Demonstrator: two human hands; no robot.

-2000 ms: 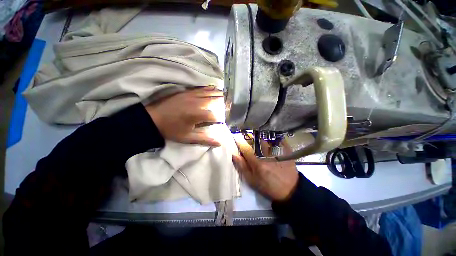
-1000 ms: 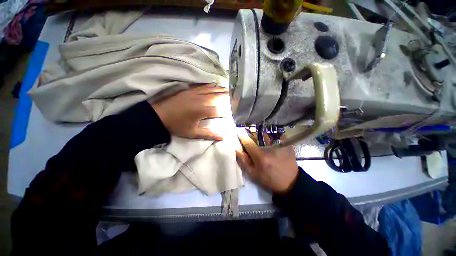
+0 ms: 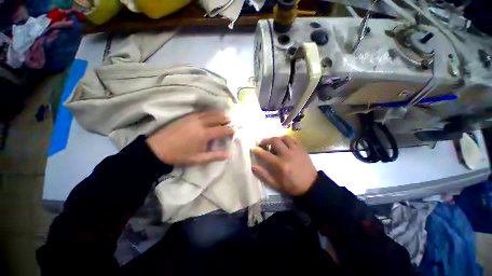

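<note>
A beige garment piece (image 3: 156, 97) lies bunched on the table left of the sewing machine (image 3: 345, 64), with its lower part hanging toward me. Two narrow beige tails (image 3: 255, 213) hang from its lower right edge. My left hand (image 3: 191, 138) rests on the cloth with fingers spread, left of the needle area. My right hand (image 3: 286, 163) is at the cloth's right edge, just in front of the needle area, fingers bent; whether it pinches the edge is hidden by glare. Bright lamp glare covers the cloth between the hands and the presser foot area.
Black-handled scissors (image 3: 373, 141) and a slim blue tool (image 3: 338, 122) lie right of the needle. Blue tape (image 3: 69, 108) is at the table's left. Colored cloth piles (image 3: 40, 40) are at the far left, yellow bundles at the back, and blue cloth (image 3: 450, 237) at the lower right.
The view has pulled back and tilted up, so the machine looks smaller. My right hand's fingers are more bent and sit clear of the machine's guard. My left hand stays on the cloth.
</note>
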